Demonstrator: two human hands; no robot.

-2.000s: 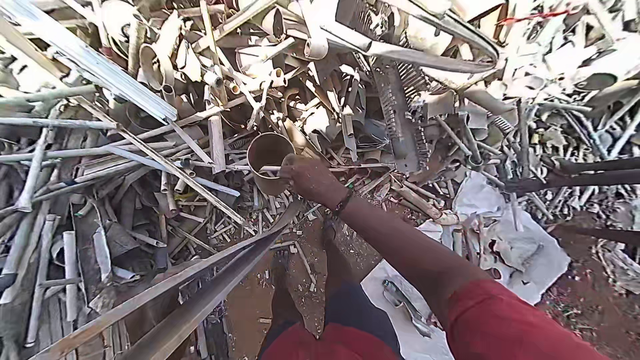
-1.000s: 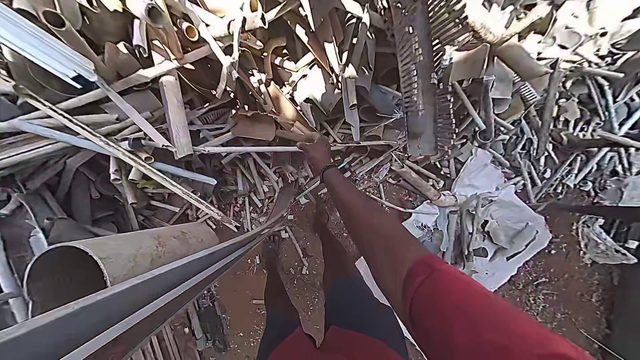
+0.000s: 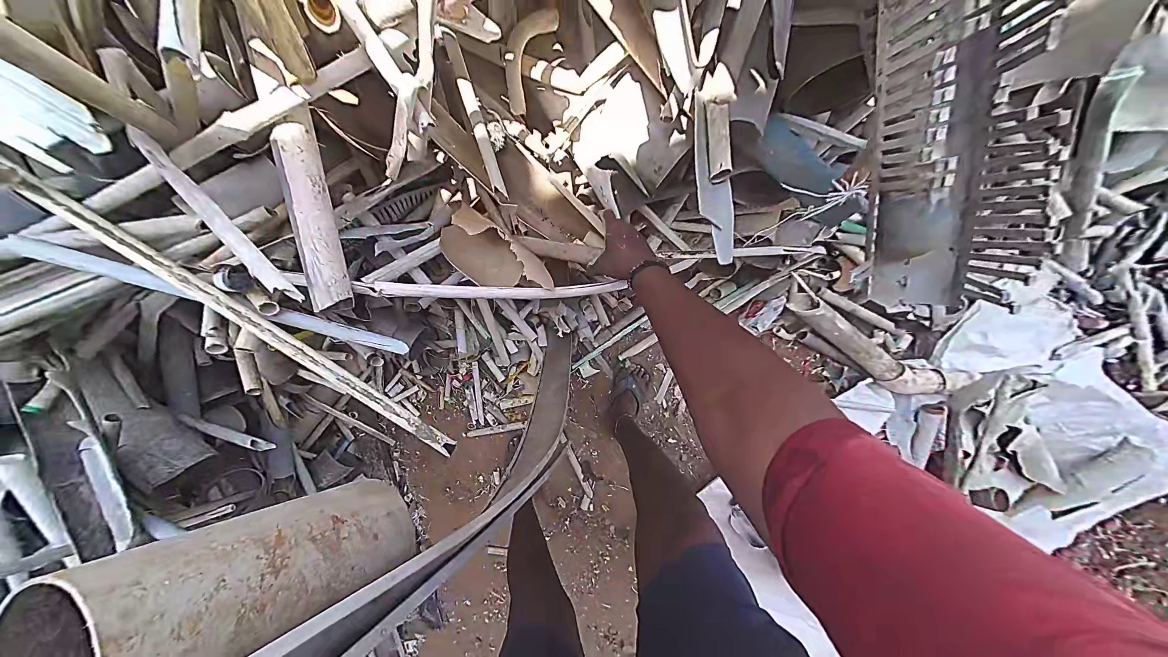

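Observation:
My right hand (image 3: 622, 248) reaches into a heap of scrap plastic pipe, its fingers at the end of a pale piece; whether it grips that piece is unclear. A thin pale strip (image 3: 493, 291) runs beneath my wrist. Left of the hand lies a torn tan plastic piece (image 3: 479, 248). A long grey channel-shaped strip (image 3: 534, 465) curves up from the bottom edge between my legs and the large pipe. That wide, stained grey pipe (image 3: 246, 566) lies at the lower left. My left hand is out of view.
A slotted grey duct (image 3: 922, 182) stands at the upper right. White sheeting (image 3: 1031, 365) with broken pieces lies on the right. A long narrow strip (image 3: 228, 306) crosses the left side. My sandalled foot (image 3: 628, 388) is on brown soil strewn with small pipe offcuts.
The wide pipe my right hand touched two seconds ago now lies at the lower left. My right hand has moved deeper into the heap. The view has shifted closer.

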